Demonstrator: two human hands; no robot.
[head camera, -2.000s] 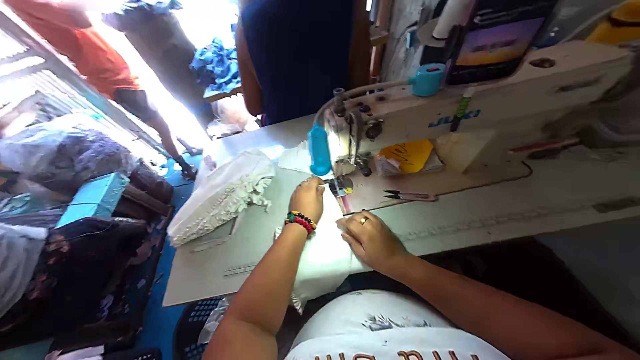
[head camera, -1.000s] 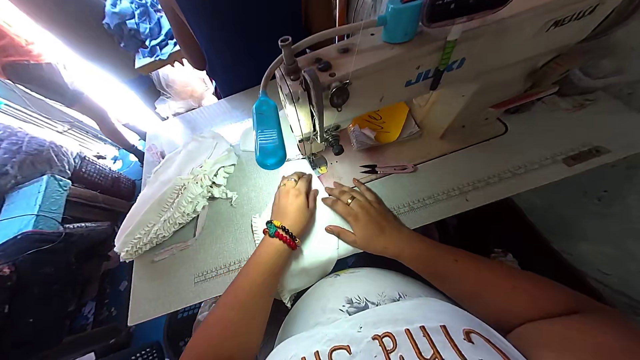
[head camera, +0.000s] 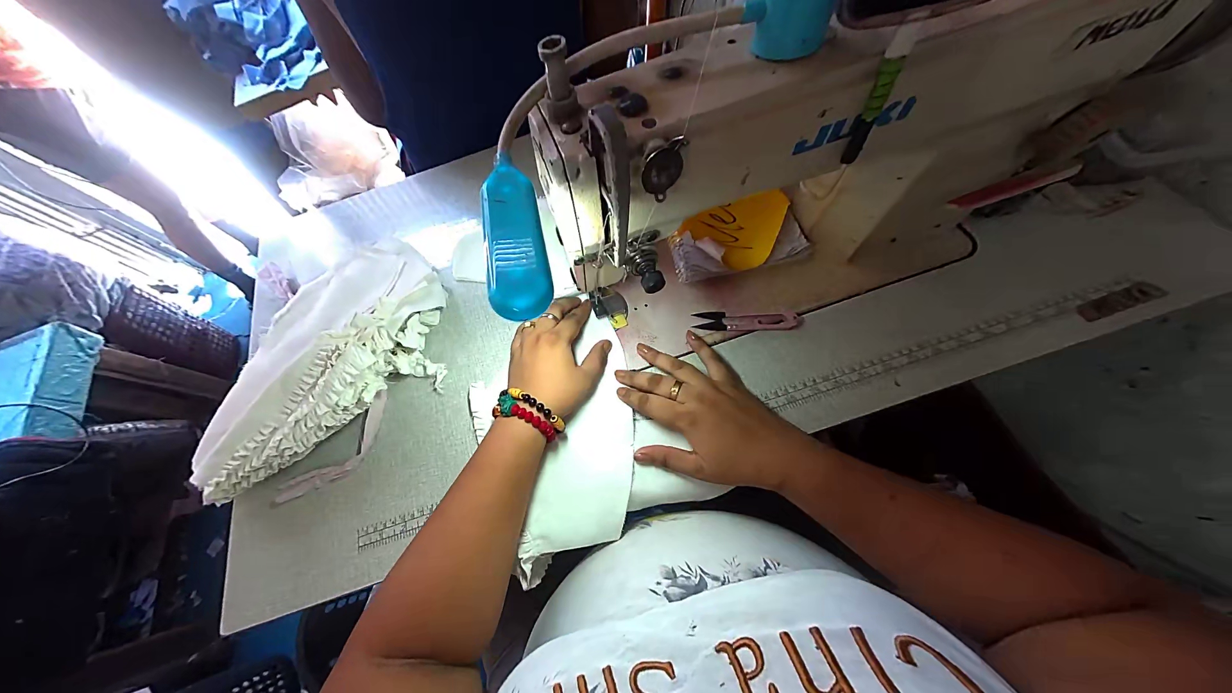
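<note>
A piece of white fabric (head camera: 582, 481) runs from the presser foot (head camera: 606, 304) of a Juki sewing machine (head camera: 751, 125) down to the table's front edge. My left hand (head camera: 553, 361), with beaded bracelets, lies flat on it just left of the foot. Fingers spread, my right hand (head camera: 707, 414) rests palm down at the fabric's right edge. Pink-handled thread snips (head camera: 746, 321) lie right of the foot. A blue lamp (head camera: 517, 241) hangs beside the needle area. White ruffled fabric (head camera: 327, 366) is heaped on the left of the table.
A yellow paper (head camera: 739, 231) with writing lies under the machine arm. Measuring scales (head camera: 924, 351) run along the table front. One person (head camera: 462, 77) in dark blue stands behind the table; another person's arm (head camera: 164, 192) shows at left. A light-blue box (head camera: 43, 371) sits at far left.
My right hand, bent close to the foot two seconds ago, now lies spread and flat. My left hand stays on the fabric by the foot. The view has moved nearer to the machine.
</note>
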